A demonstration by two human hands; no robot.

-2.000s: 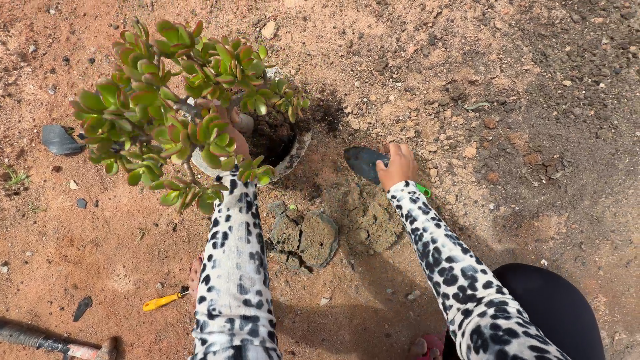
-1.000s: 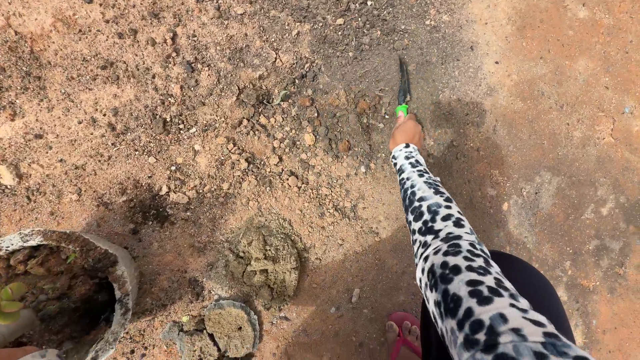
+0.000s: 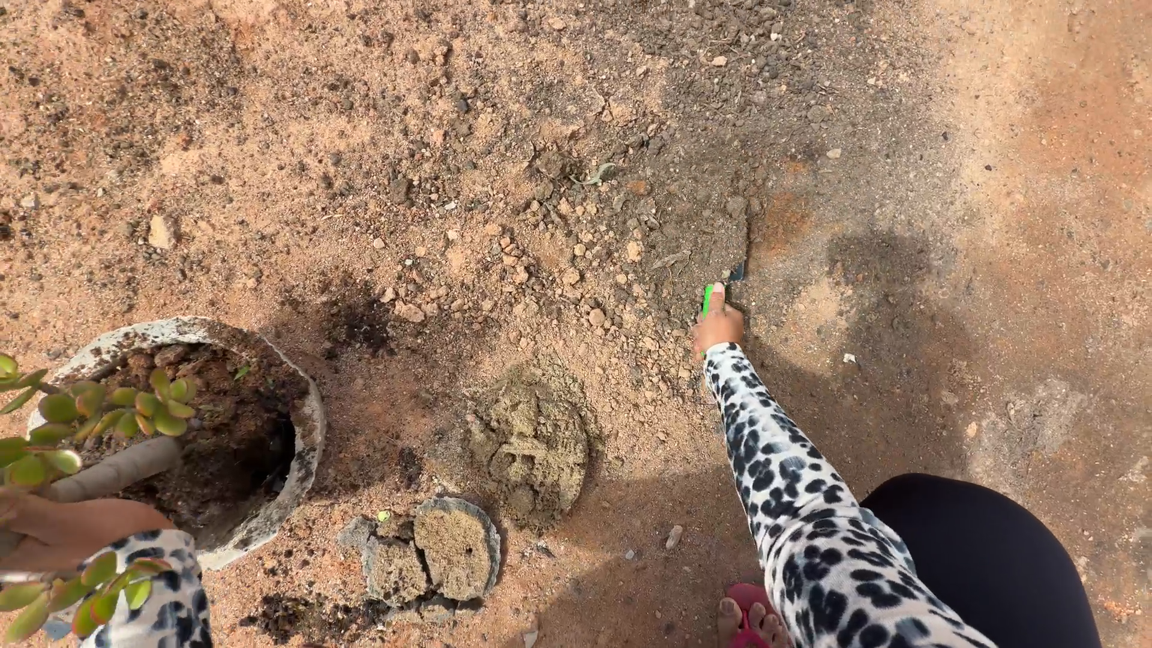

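Observation:
My right hand point(image 3: 718, 326) is closed around the green handle of a hand trowel point(image 3: 738, 272), whose dark blade is mostly covered by grey-brown soil. At the lower left, my left hand point(image 3: 76, 531) grips the thick stem of a jade plant point(image 3: 121, 470), with its fleshy, red-edged leaves around the hand and wrist. The stem leans over a round, pale pot point(image 3: 310, 423) that holds dark soil with a deep hollow at its right side. Part of the left hand and most of the plant lie outside the view.
Between the pot and my right arm lie a flattened clump of sandy soil point(image 3: 531, 445) and a cracked round cake of soil point(image 3: 457, 551). Pebbles and small clods cover the ground. My foot in a pink flip-flop point(image 3: 747, 612) is at the bottom.
The view has shifted strongly to the right since the oldest frame. My right hand has moved from beside the soil clump to the grey soil beyond, and the trowel's blade has become mostly covered.

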